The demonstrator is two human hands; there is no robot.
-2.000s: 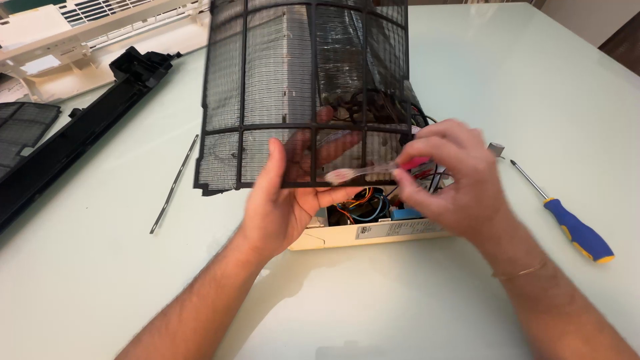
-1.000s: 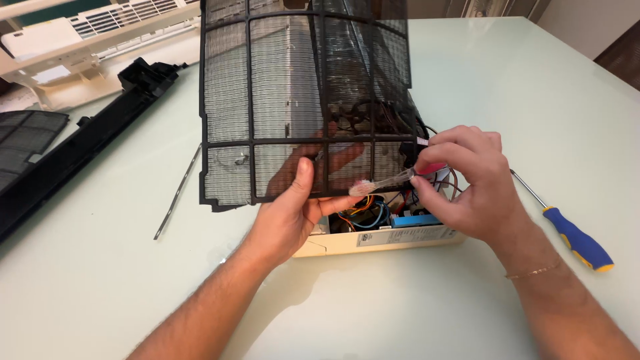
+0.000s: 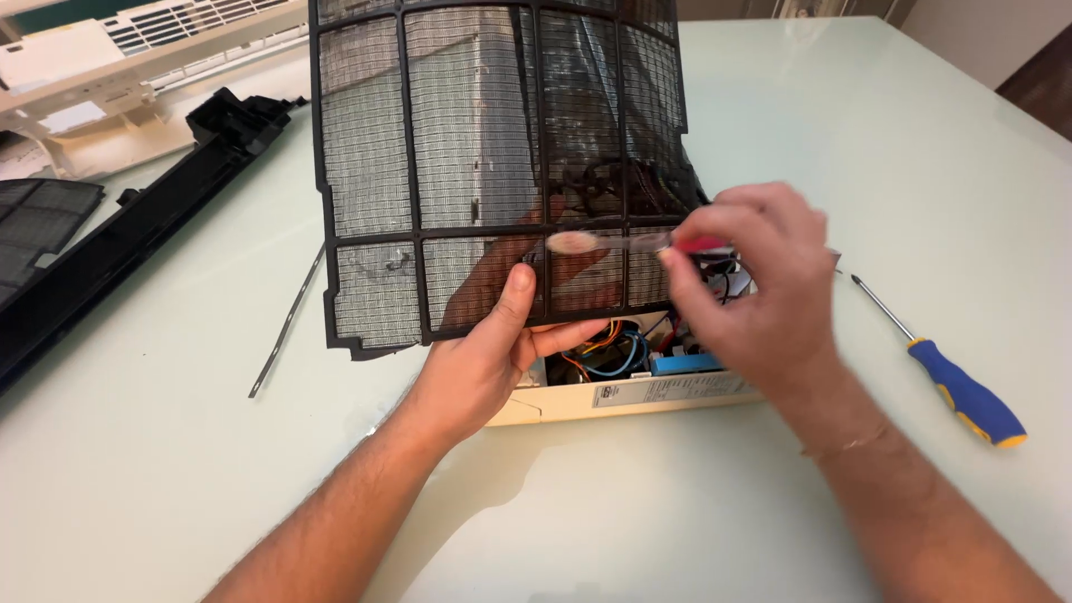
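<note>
My left hand (image 3: 494,360) grips the lower edge of a black mesh air filter (image 3: 419,234), thumb in front and fingers behind the mesh. The filter stands raised and curved, with grey dust clumps at its lower left. In my right hand (image 3: 754,268) is a toothbrush (image 3: 574,243), blurred, with a clear neck and a pink part at my fingers; its head lies over the lower middle of the filter. Behind and below sits a cream appliance housing (image 3: 536,409) with coloured wires and a blue component (image 3: 687,363). Its far parts are hidden by the filter.
A blue and yellow screwdriver (image 3: 963,389) lies on the right of the pale table (image 3: 335,519). Left are a thin metal strip (image 3: 287,322), a long black plastic trough (image 3: 142,226), another mesh filter (image 3: 50,209) and, behind, a cream plastic frame (image 3: 167,59) with a grille.
The toothbrush head has moved from the filter's bottom edge up onto the mesh above my left thumb. My left hand keeps its grip on the filter.
</note>
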